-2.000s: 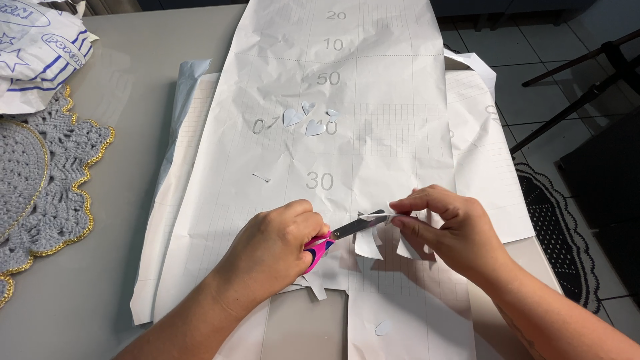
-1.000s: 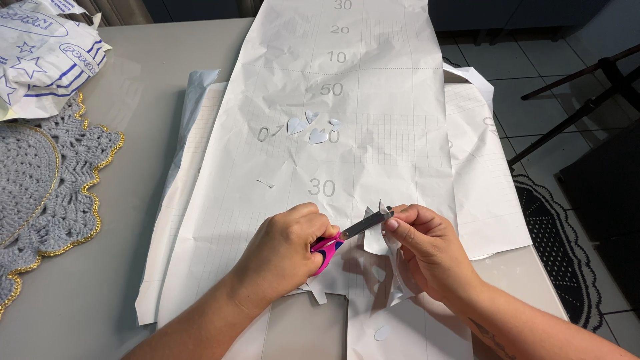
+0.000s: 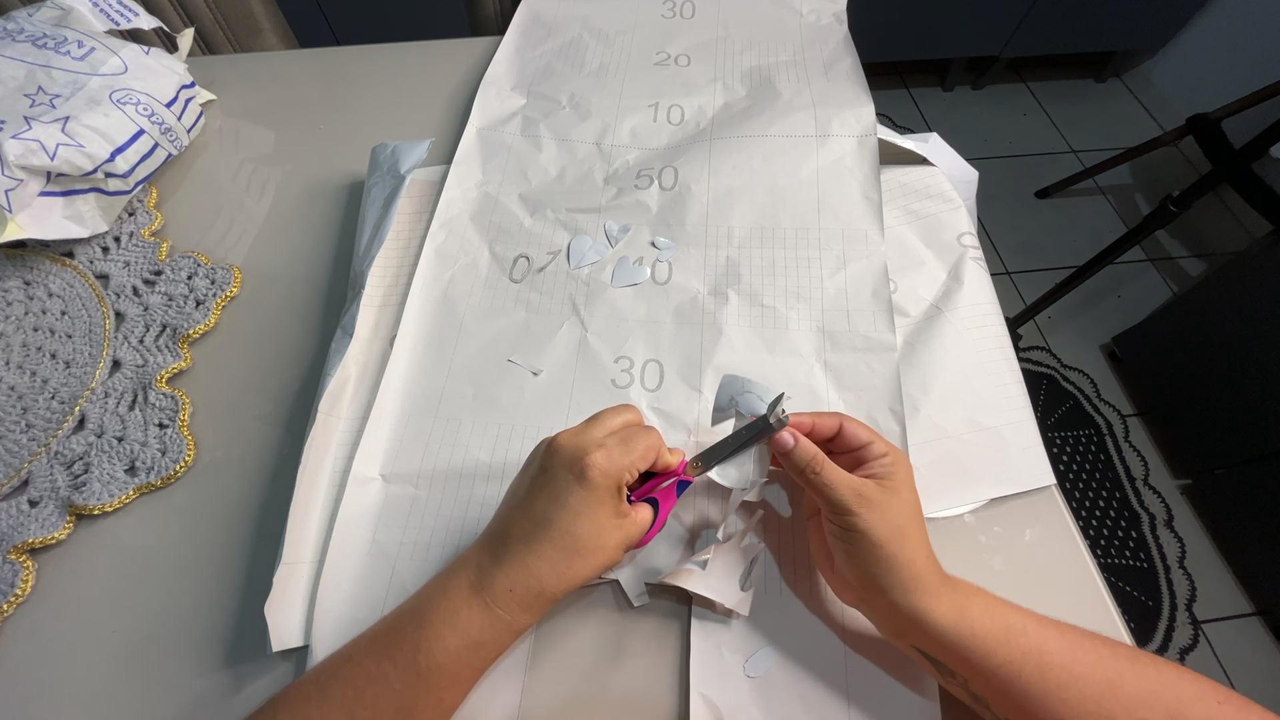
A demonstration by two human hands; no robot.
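Note:
My left hand [image 3: 585, 490] grips the pink and dark blue handles of a pair of scissors [image 3: 735, 442], whose blades point up and to the right. Between the thumb and fingers of my right hand [image 3: 850, 490] is a piece of cut paper [image 3: 735, 575], held at the blade tips, with ragged, pierced parts hanging down beside the hand. Several small paper hearts [image 3: 585, 251] lie on the large printed paper sheet [image 3: 540, 340], above the hands. A thin paper scrap [image 3: 525, 366] rests left of the scissors, and a small oval cutout [image 3: 759, 661] lies lower down.
More folded paper [image 3: 960, 330] lies under the large sheet on the grey table [image 3: 290, 110]. At the left are a grey crocheted mat [image 3: 130, 350] with a yellow edge and a crumpled popcorn bag [image 3: 90, 120]. Beyond the table's right side are a black mat [image 3: 1110, 500] and dark metal legs [image 3: 1120, 250].
The cut paper has turned in my right hand and now hangs lower, its pierced parts spread below the scissors. My left hand has kept its grip on the scissors.

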